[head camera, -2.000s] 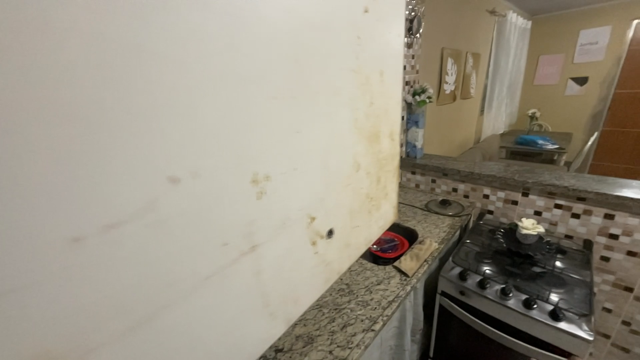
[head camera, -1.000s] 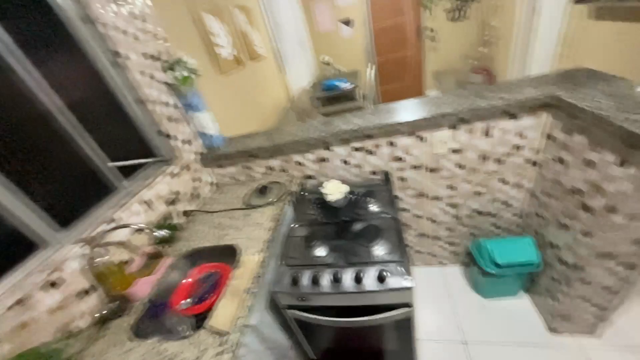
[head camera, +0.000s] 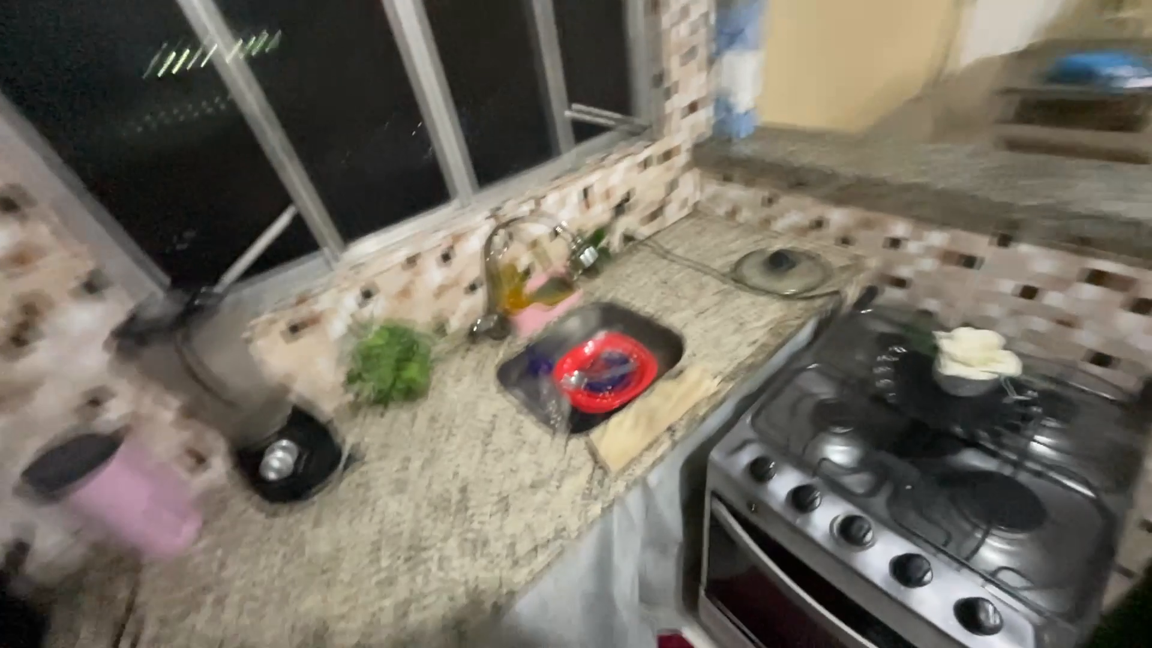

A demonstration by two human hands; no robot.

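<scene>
Neither my left hand nor my right hand shows in the head view. A steel sink (head camera: pixel 668 331) is set in the granite countertop (head camera: pixel 423 531), with a red plastic bowl (head camera: pixel 650 364) and blue items in it. A curved metal faucet (head camera: pixel 490 261) rises behind the sink beside a container of yellow liquid (head camera: pixel 517 292). A light brown cloth or board (head camera: pixel 652 418) lies along the sink's front edge. Green leaves (head camera: pixel 389 362) lie on the counter left of the faucet. Farther left stand a blender (head camera: pixel 216 378) and a pink container (head camera: pixel 135 495). Motion blurs the view.
On the right is a gas stove (head camera: pixel 900 468) with a white flower (head camera: pixel 976 353) in a small pot on top. A glass lid (head camera: pixel 781 272) lies on the counter's far end. Behind are a window (head camera: pixel 432 108) and a raised granite ledge (head camera: pixel 864 180). A pale curtain (head camera: pixel 612 567) hangs below the counter.
The view has swung widely, first away from a large white surface, then left toward the sink and window. The blender, the pink container and more of the counter now show.
</scene>
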